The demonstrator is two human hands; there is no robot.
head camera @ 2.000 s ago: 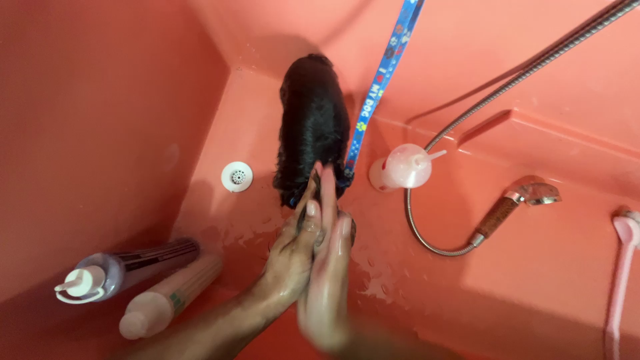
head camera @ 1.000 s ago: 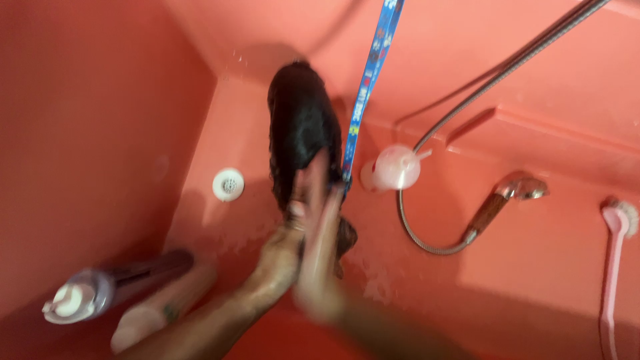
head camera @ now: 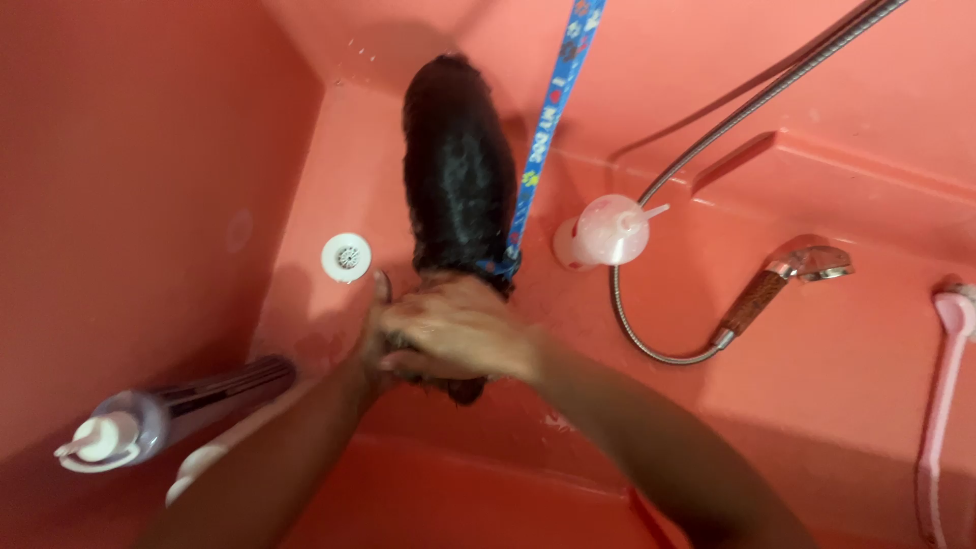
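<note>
A wet black dog (head camera: 461, 168) stands in a coral-coloured tub, its back toward the far wall and its front end nearest me. A blue printed leash (head camera: 550, 122) runs up from the collar at its neck. My right hand (head camera: 454, 324) lies across the dog's head, just in front of the collar. On the left side of the head is my left hand (head camera: 374, 328), thumb raised, its fingers partly hidden by the right hand. Both hands touch the dog; part of its muzzle shows below them.
A white drain (head camera: 347, 258) lies left of the dog. At lower left stand a pump bottle (head camera: 130, 431) and a pale bottle (head camera: 202, 461). To the right are a translucent squeeze bottle (head camera: 612, 231), a shower head (head camera: 762, 290) on a metal hose (head camera: 762, 95), and a pink long-handled brush (head camera: 945, 389).
My hands were palm to palm, fingers pointing at the dog; now they have parted and lie over and beside its head.
</note>
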